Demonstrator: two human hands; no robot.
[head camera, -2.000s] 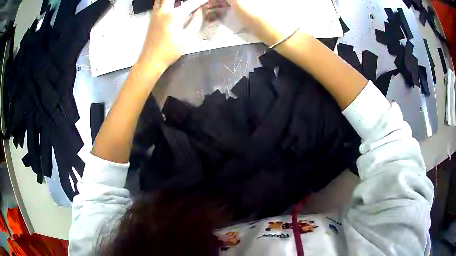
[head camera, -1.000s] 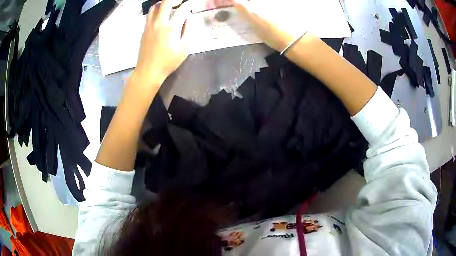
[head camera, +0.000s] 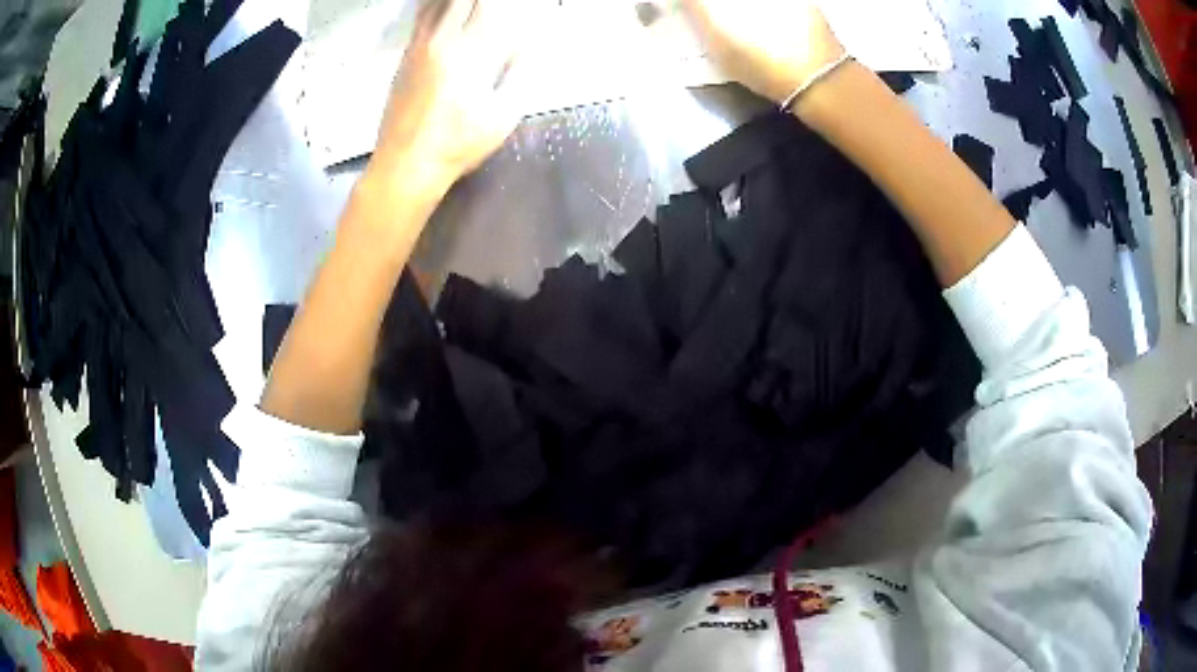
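My left hand (head camera: 446, 99) is at the top of the view over the white bed (head camera: 344, 99), its fingertips near the top edge and washed out by glare. My right hand (head camera: 761, 40) is at the top edge, also over the white bed, its fingers partly cut off. I cannot tell what either hand holds. A large heap of black strips (head camera: 630, 381) lies between my forearms, nearest my body. A small dark oval mark (head camera: 647, 13) shows on the bed beside my right fingers.
Long black strips (head camera: 125, 276) lie in a tangled pile at left. Short black pieces (head camera: 1050, 118) are scattered at upper right. A pale narrow item (head camera: 1187, 250) is at the far right edge. Orange-red cloth (head camera: 66, 617) shows at lower left.
The white bed appears shifted right in view. My right hand has moved right, away from the left one. A black piece now lies across the heap's top near my right wrist.
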